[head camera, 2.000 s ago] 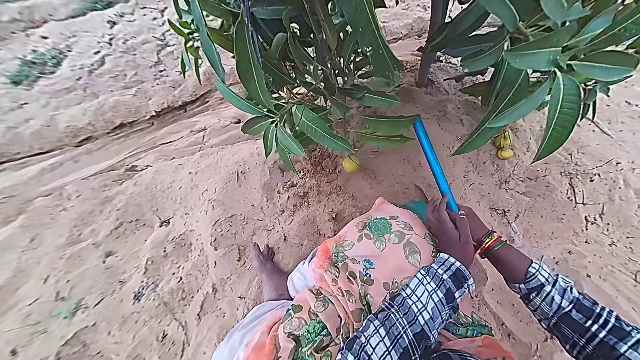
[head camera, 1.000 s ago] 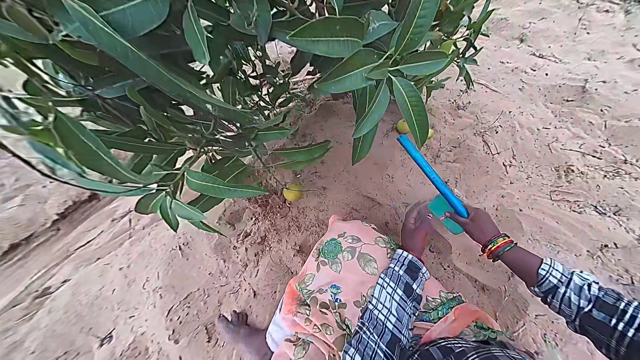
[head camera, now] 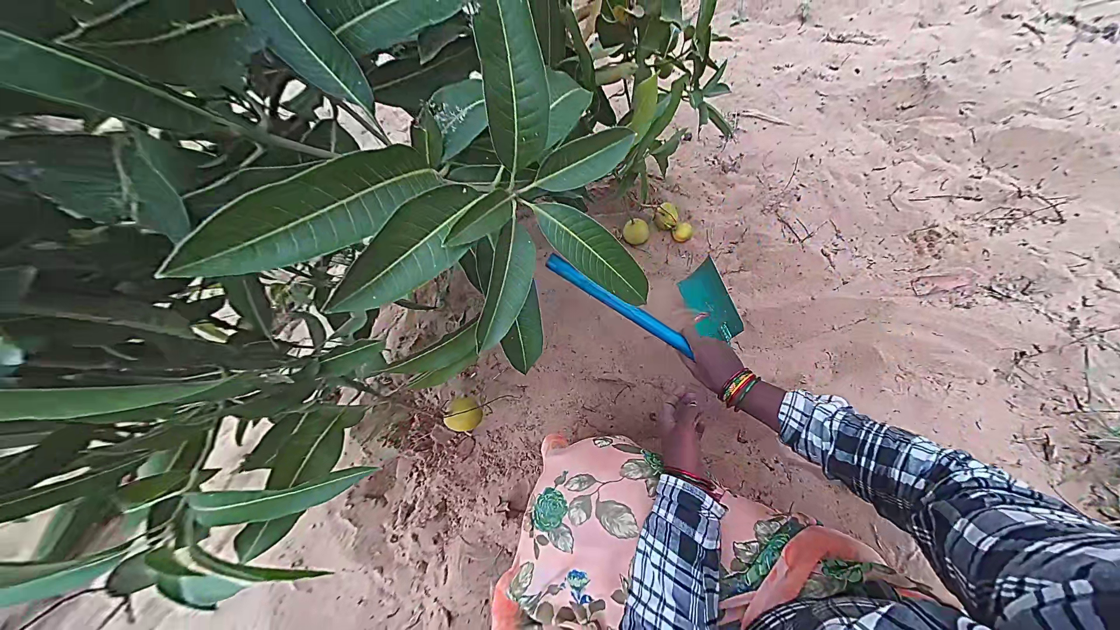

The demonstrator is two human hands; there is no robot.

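Observation:
My right hand [head camera: 710, 357] grips a short hand hoe near its head. Its blue handle [head camera: 617, 304] points up and left, the far end close under a drooping leaf. The green metal blade [head camera: 710, 300] stands just beyond my knuckles, over the sand. My left hand [head camera: 682, 415] is below and left of the right one, low over the sand beside my floral-clad knee; its fingers look curled, and nothing shows in them. Several yellow-green round fruits [head camera: 636, 231] lie on the sand above the hoe.
A leafy bush with long green leaves [head camera: 306, 210] fills the left side and overhangs the sand. Another yellow fruit [head camera: 463, 414] is by its base. Floral cloth [head camera: 595, 507] covers my lap. Twigs and dry litter [head camera: 1024, 206] are scattered on the sandy ground at right.
My hands were close together at the hoe; now the left is lower and apart from it. The green blade shows more fully beyond my right hand. The view has shifted toward the right.

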